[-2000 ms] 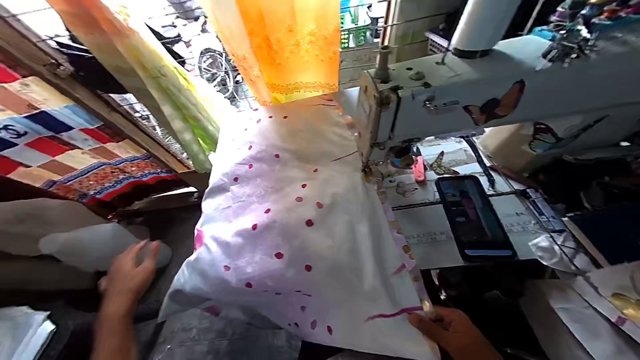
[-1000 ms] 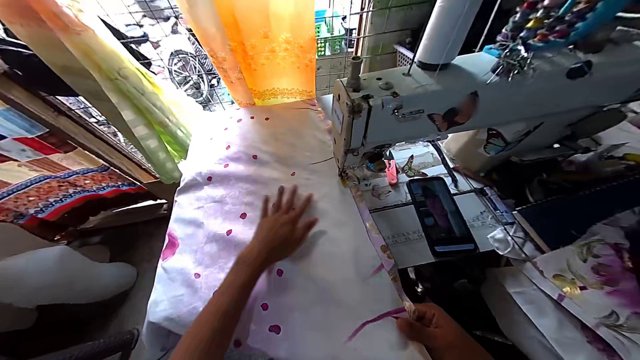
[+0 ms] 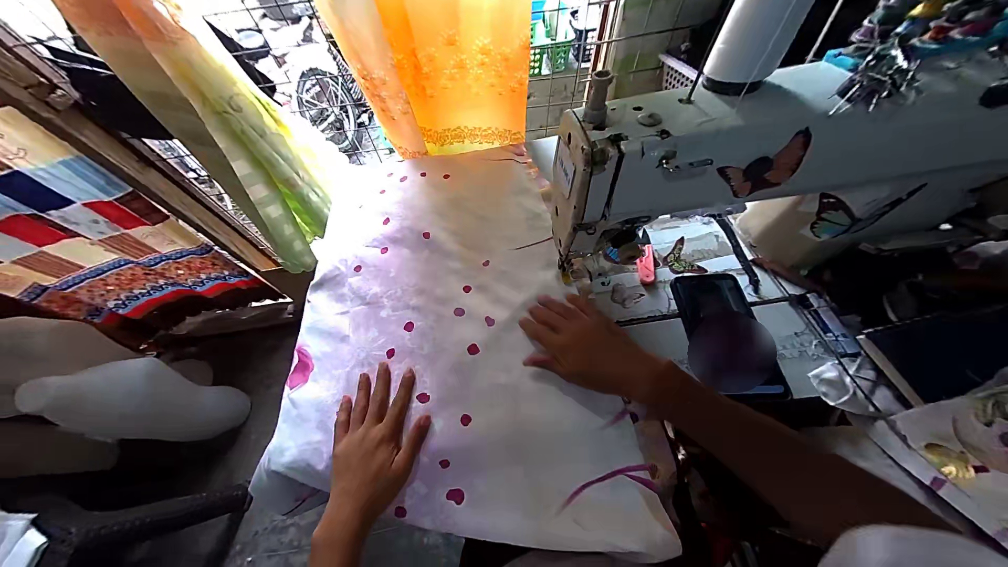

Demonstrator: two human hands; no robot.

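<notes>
White and lilac fabric with magenta spots (image 3: 425, 299) lies spread over the table to the left of a sewing machine (image 3: 677, 157). Flat on its lower left part rests my left hand (image 3: 374, 445), fingers apart. My right hand (image 3: 587, 342) lies on the fabric's right side, just below the machine's needle area, with fingers spread and nothing gripped. The fabric's right edge passes beside the presser foot (image 3: 565, 272); whether it is under the foot cannot be told. A pink clip-like tool (image 3: 646, 264) sits on the machine bed.
A smartphone (image 3: 713, 307) lies on the machine table, right of my right hand. A thread cone (image 3: 756, 39) stands behind the machine. Orange (image 3: 472, 71) and green-yellow curtains (image 3: 260, 134) hang at the window grille. A black chair arm (image 3: 150, 512) is at lower left.
My right hand has let go of the fabric's lower right edge and moved up near the needle area. My left hand has moved from the fabric's middle toward its lower left.
</notes>
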